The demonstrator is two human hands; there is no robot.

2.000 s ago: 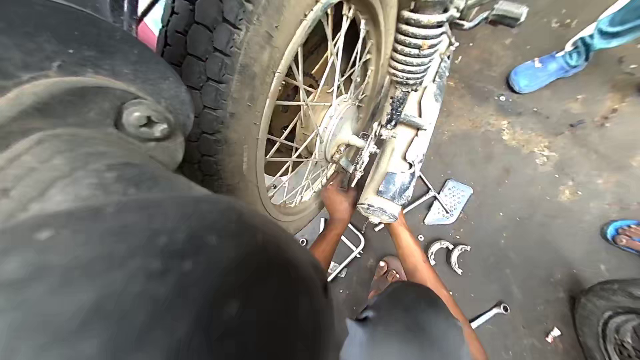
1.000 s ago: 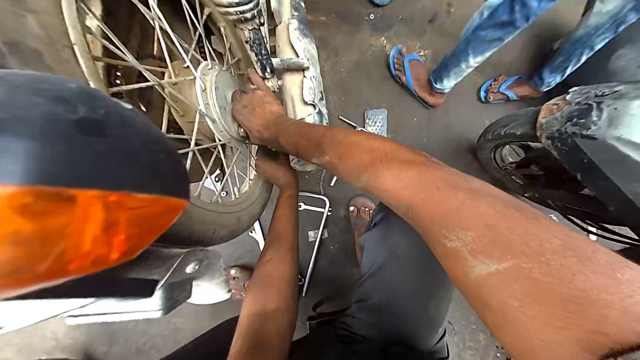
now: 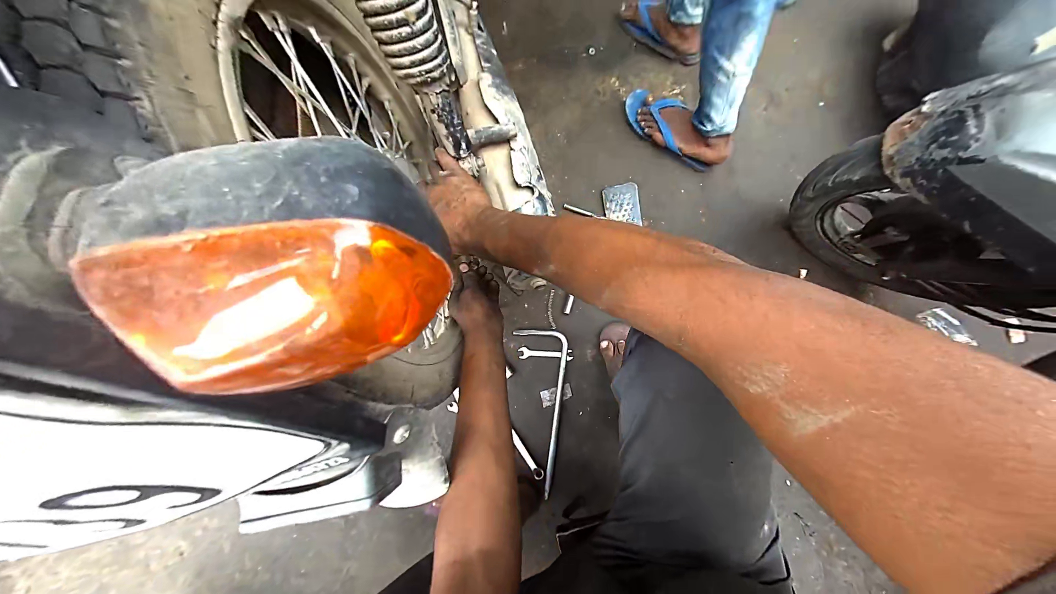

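Note:
A motorcycle's spoked wheel [image 3: 330, 91] with a muddy tyre stands at the upper left. My right hand [image 3: 458, 202] is at the wheel's hub area, below the coil spring shock absorber [image 3: 408, 41] and beside the muddy swingarm [image 3: 495, 157]; its fingertips are partly hidden. Just below it, my left hand [image 3: 477, 293] reaches in at the wheel's lower side, with fingers bent near the hub. Whether either hand holds a part cannot be told. An orange turn signal [image 3: 280, 305] in front covers much of the wheel and the hub.
On the ground lie an L-shaped bar [image 3: 559, 412], an open-end wrench [image 3: 540, 353], another wrench [image 3: 526, 454], a spring [image 3: 551, 308] and a metal footplate [image 3: 621, 204]. A person in blue sandals [image 3: 672, 132] stands at the top. Another motorcycle's wheel [image 3: 850, 214] is at right.
The view has shifted a lot, and the turn signal now covers the hub. My right arm, low beside the swingarm two seconds ago, reaches across to the hub in the later frames.

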